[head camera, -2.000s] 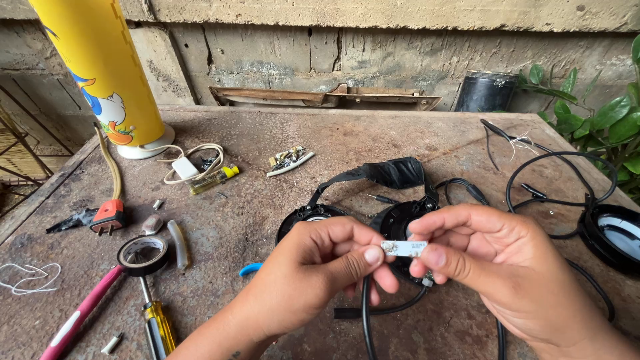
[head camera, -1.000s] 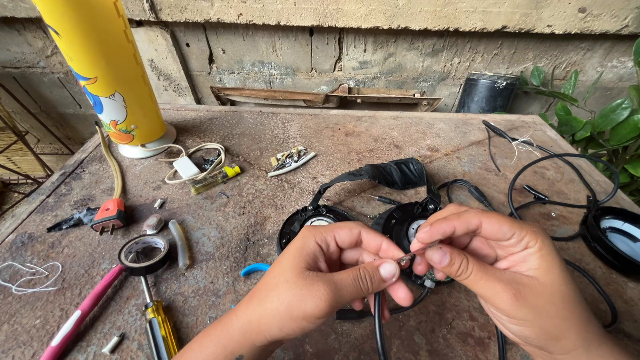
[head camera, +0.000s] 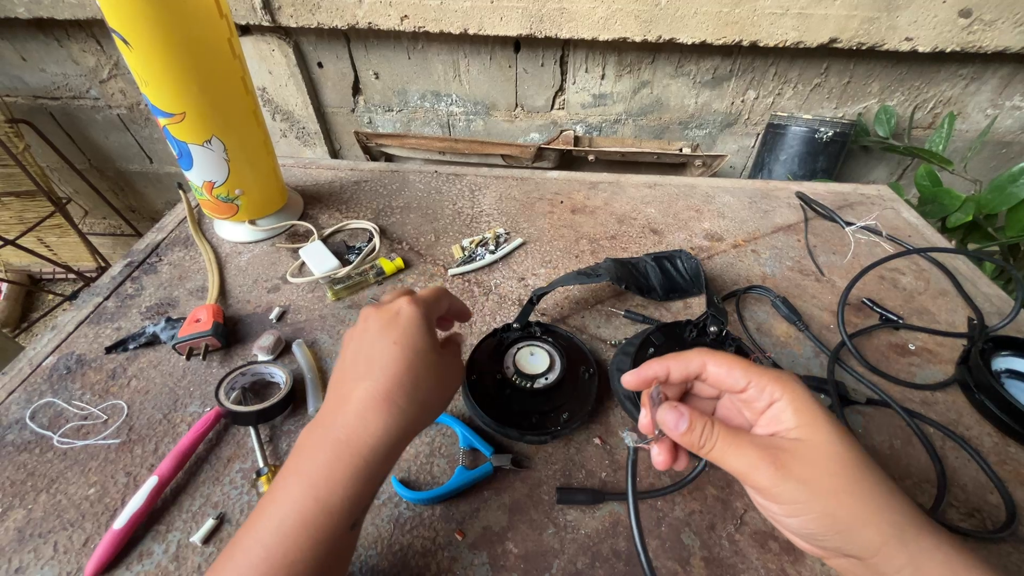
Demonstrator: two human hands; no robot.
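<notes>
My right hand (head camera: 720,424) pinches the stripped end of a black cable (head camera: 636,512), where thin wires and a small clear piece show between thumb and fingers. My left hand (head camera: 408,344) is over the table, left of the headphones, with fingers bent; whether it holds anything is hidden. Between the hands lies an opened headphone ear cup (head camera: 531,384) with its speaker driver showing. The second ear cup (head camera: 652,344) is partly behind my right hand, and a black-wrapped headband (head camera: 652,274) joins both. Blue-handled side cutters (head camera: 456,480) lie near my left forearm.
A yellow cylindrical lamp (head camera: 208,112), a yellow lighter (head camera: 364,278), an orange plug (head camera: 200,330), black electrical tape (head camera: 254,392), a pink-handled tool (head camera: 156,488) and a screwdriver (head camera: 262,464) are at left. Black cable coils (head camera: 848,320) and another round black part (head camera: 996,376) lie at right.
My left hand has left the cable end and moved left and up, uncovering the ear cup and cutters. My right hand keeps hold of the cable end.
</notes>
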